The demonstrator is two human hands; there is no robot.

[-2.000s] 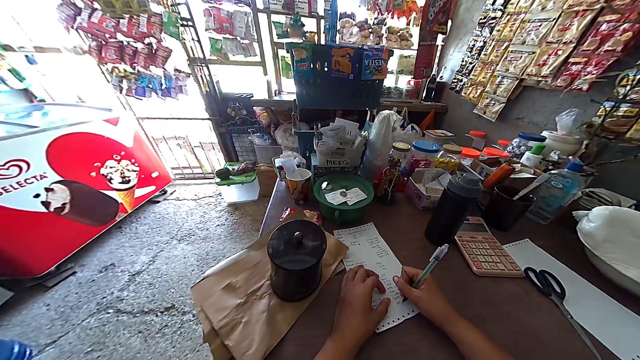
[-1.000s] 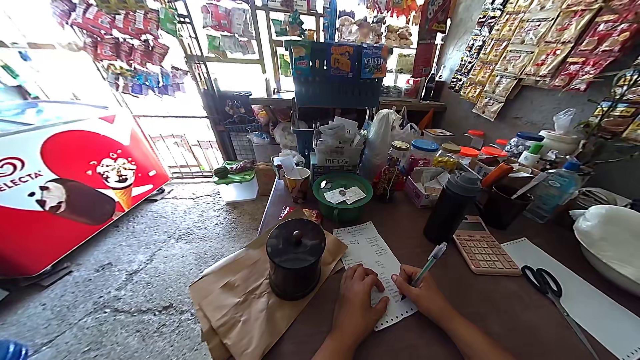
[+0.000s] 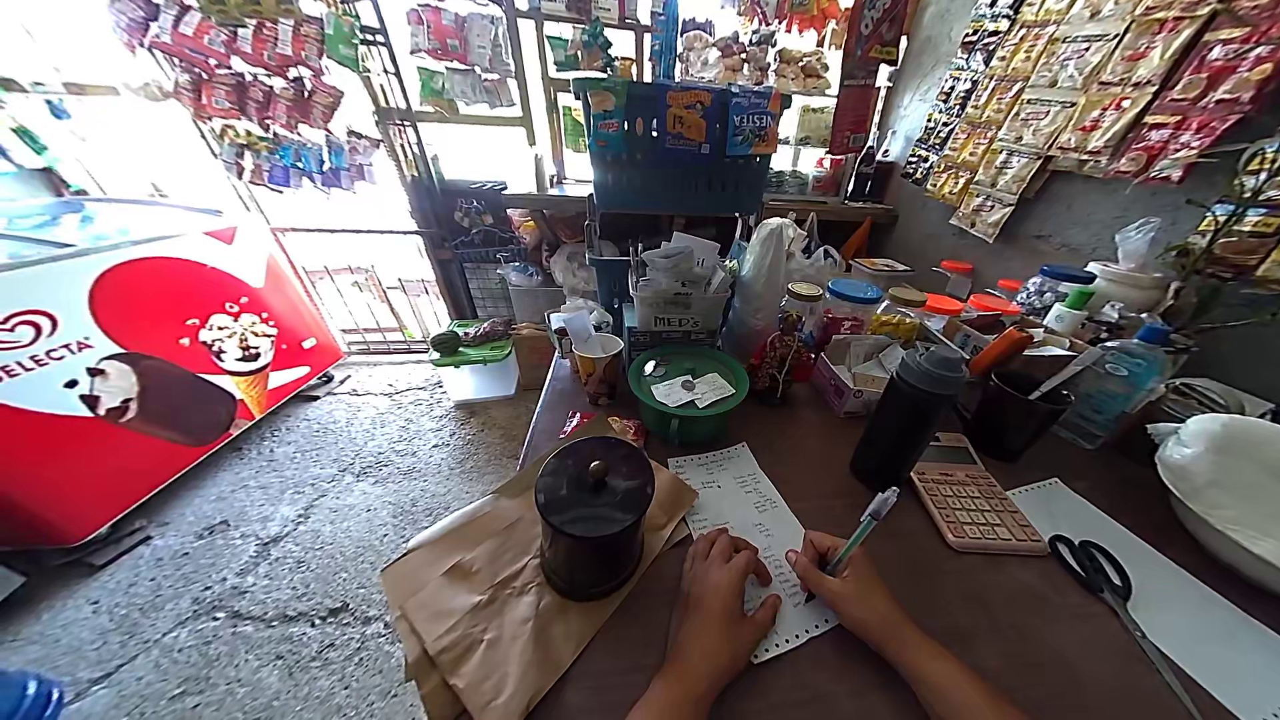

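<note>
My right hand (image 3: 845, 585) grips a pen (image 3: 862, 530) with its tip down near the right edge of a narrow perforated sheet of paper (image 3: 735, 490). Handwriting covers much of the sheet. My left hand (image 3: 722, 600) rests flat on the sheet's lower left part, fingers slightly apart, holding nothing. Left of it, a dark lidded canister (image 3: 595, 515) stands on folded brown paper (image 3: 500, 620). A pink calculator (image 3: 975, 500) lies right of my right hand, beside a black tumbler (image 3: 908, 420).
Black-handled scissors (image 3: 1110, 590) lie partly on a white sheet (image 3: 1200, 610) at right. A green bowl (image 3: 690, 425) holding paper slips and coins stands beyond the written sheet. Behind are a paper cup (image 3: 598, 370), lidded jars (image 3: 850, 305) and a black pen cup (image 3: 1015, 415). A white basin (image 3: 1225, 500) sits far right.
</note>
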